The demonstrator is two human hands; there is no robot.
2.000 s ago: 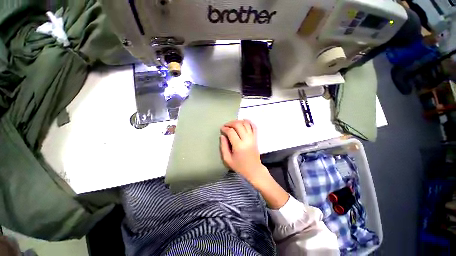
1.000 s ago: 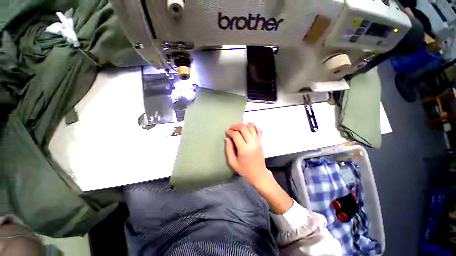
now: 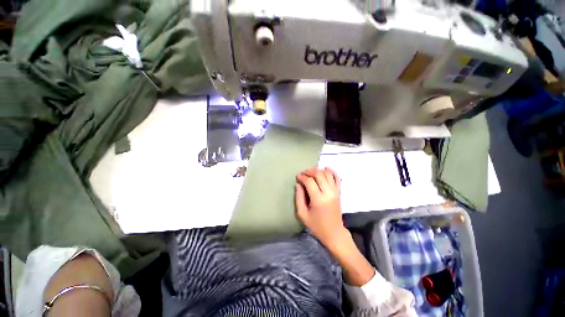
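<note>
A flat green cut panel (image 3: 275, 179) lies from beside the lit needle area to my lap. My right hand (image 3: 319, 198) holds its right edge down on the tabletop, with fingers bent and close together; the fingertips are partly hidden. The presser foot and needle area (image 3: 253, 124) is blurred by glare, at the panel's upper left corner. The large green garment heap (image 3: 37, 155), bunched by a white tie (image 3: 127, 44), lies at the left. My left forearm, with a bracelet and white sleeve, shows at the bottom left; the left hand is cut off by the frame.
The white brother sewing machine (image 3: 372, 46) spans the top. A black phone (image 3: 343, 113) and dark thread snips (image 3: 401, 162) lie on the bed. Green panels (image 3: 468, 161) hang at the right table edge. A pale bin (image 3: 474, 266) holds checked cloth and a red-black item.
The view has shifted, so the scene sits further right and lower. My left forearm has come into view at the bottom left. My right hand and the panel keep their places.
</note>
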